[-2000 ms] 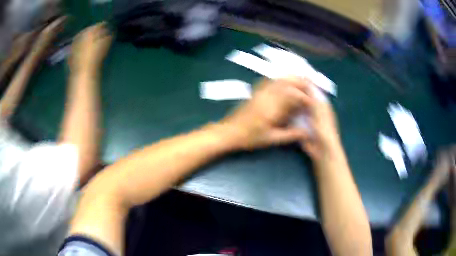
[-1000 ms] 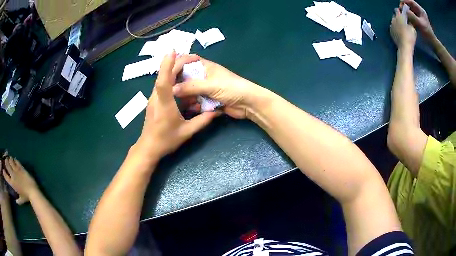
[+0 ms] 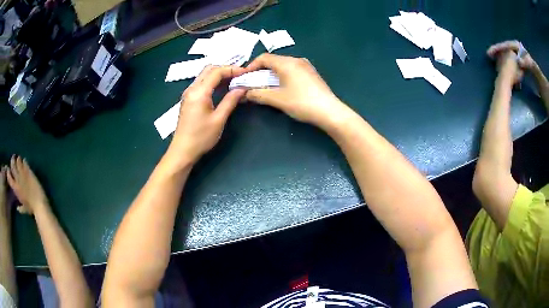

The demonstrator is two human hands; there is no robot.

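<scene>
A leaflet bundle (image 3: 256, 79) with layered white edges is held between my two hands just above the green mat. My left hand (image 3: 204, 111) grips its left end with thumb and fingers. My right hand (image 3: 298, 90) grips its right end, with the thumb below and the fingers above. A loose leaflet pile (image 3: 226, 45) lies fanned just beyond my hands. A single folded leaflet (image 3: 168, 122) lies left of my left hand, which partly covers it.
Black product boxes (image 3: 93, 75) with white labels lie heaped at the far left. A cable (image 3: 198, 30) loops by the dark tray at the back. Another leaflet pile (image 3: 421, 35) lies right, near a yellow-green-clad person's hands. Another person's hands are at left.
My hands now hold the bundle level from both ends; a second ago the left hand was more open and the bundle tilted. The view has shifted slightly since then.
</scene>
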